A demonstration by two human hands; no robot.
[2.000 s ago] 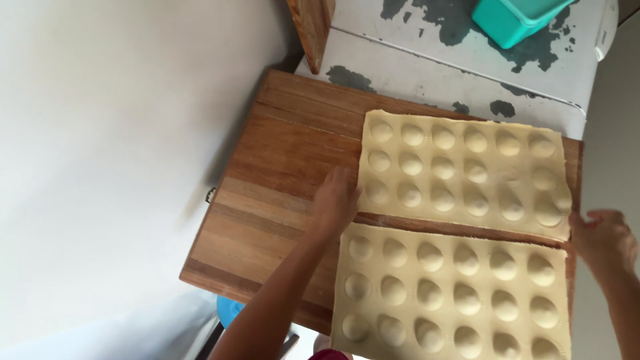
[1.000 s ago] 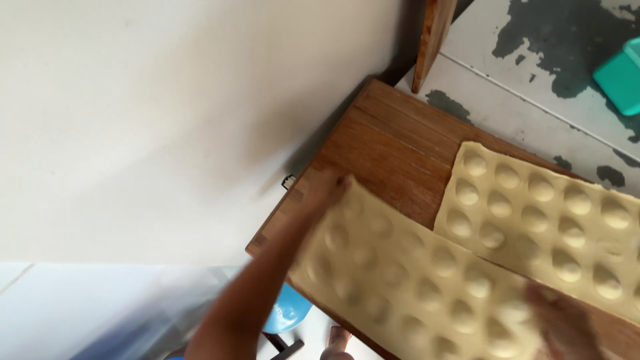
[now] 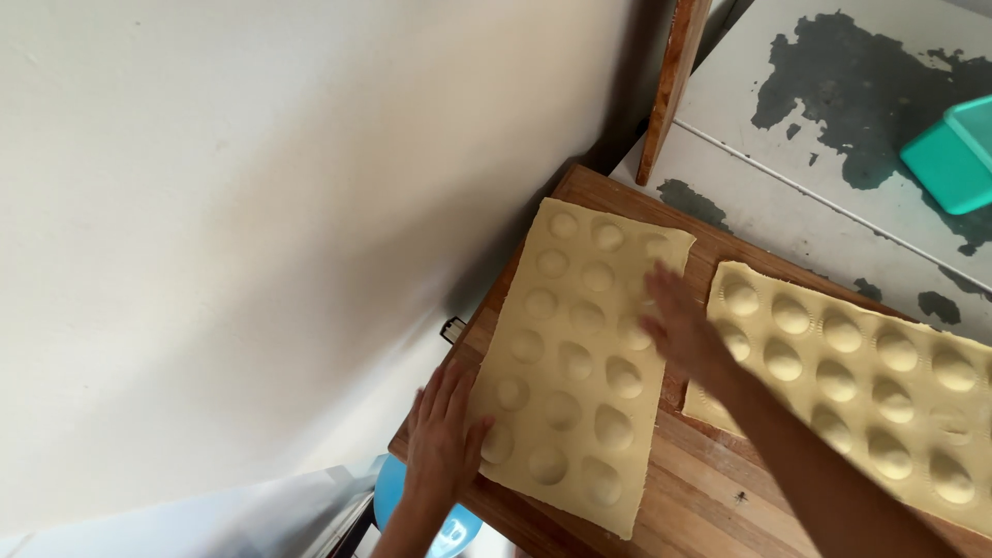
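Note:
A rectangular sheet of filled dough (image 3: 573, 341), with rows of round bumps, lies lengthwise near the left end of the wooden board (image 3: 728, 465). My left hand (image 3: 443, 434) rests flat with fingers spread along the sheet's lower left edge and the board's rim. Over the sheet's upper right side is my right hand (image 3: 682, 325), palm down, slightly blurred, its fingertips at or just above the dough. A second sheet of filled dough (image 3: 837, 380) lies to the right, partly behind my right forearm and cut off by the view's edge. Neither hand grasps anything.
A pale wall (image 3: 271, 232) runs close along the board's left side. Behind the board, a worn white surface (image 3: 775, 186) holds a teal plastic container (image 3: 953, 159). An upright wooden piece (image 3: 668, 93) stands at the board's back corner. A blue round object (image 3: 449, 531) sits below.
The nearer dough sheet, held up a second ago, has been turned and laid at the board's left end. My hands have let go of it. The view has swung left.

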